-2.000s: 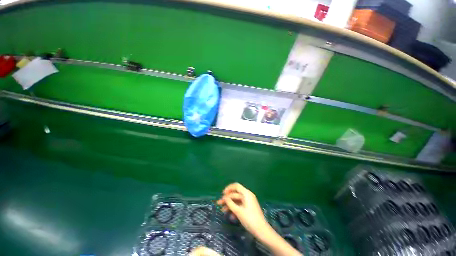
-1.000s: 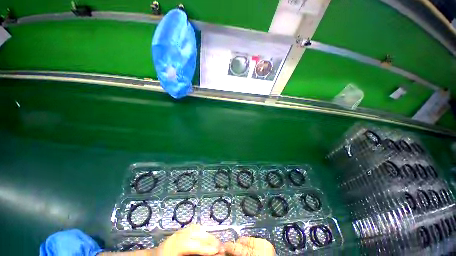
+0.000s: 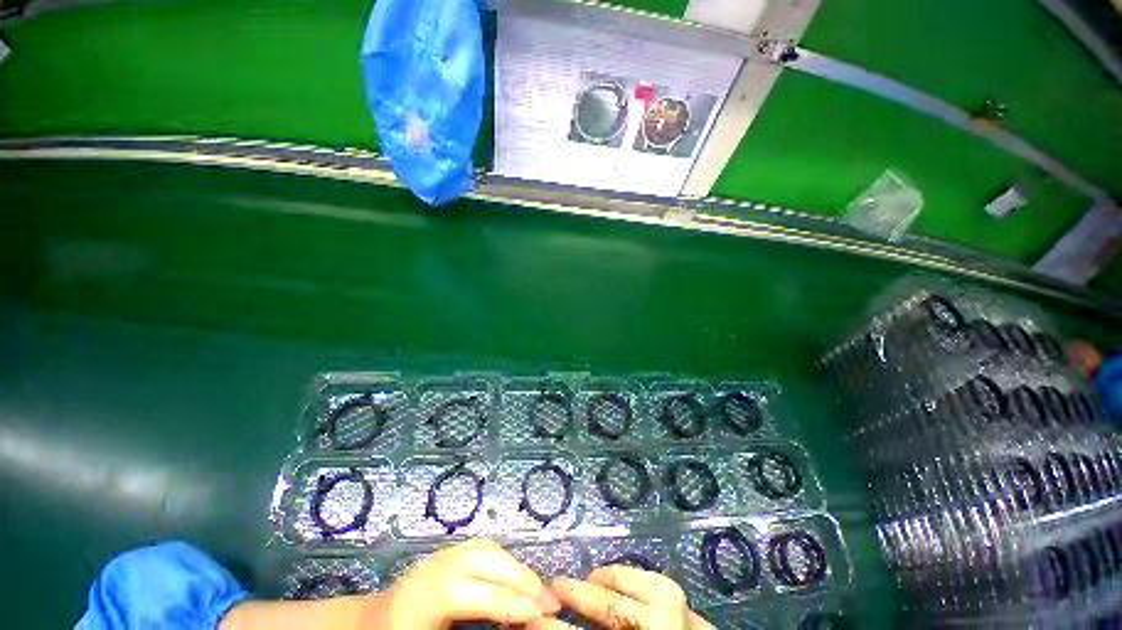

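My left hand (image 3: 474, 585), bare with a blue sleeve cover (image 3: 166, 591) at the wrist, is at the bottom edge. My right hand (image 3: 634, 599) is beside it, cut off by the edge. Their fingertips meet, pinched around a dark edge that looks like a black ring part, mostly hidden by the fingers and the frame edge. Behind and under them lies a clear blister tray (image 3: 286, 498) with rows of pockets. Black rings (image 3: 455, 496) lie in its two far rows, some pockets holding overlapping rings. The hands cover part of the near row.
A tall stack of clear trays (image 3: 911, 492) with black rings leans at right. Beyond it, another person's hand (image 3: 1083, 358) and blue sleeve (image 3: 1111, 384) show at the right edge. A blue plastic cover (image 3: 425, 105), a printed sheet (image 3: 535, 117) and a small clear bag (image 3: 886, 206) hang on the green panel.
One hand was reaching over the tray's far row; it has come back to the near side, and both hands now meet. The view has tilted down. A person's hand has appeared at right.
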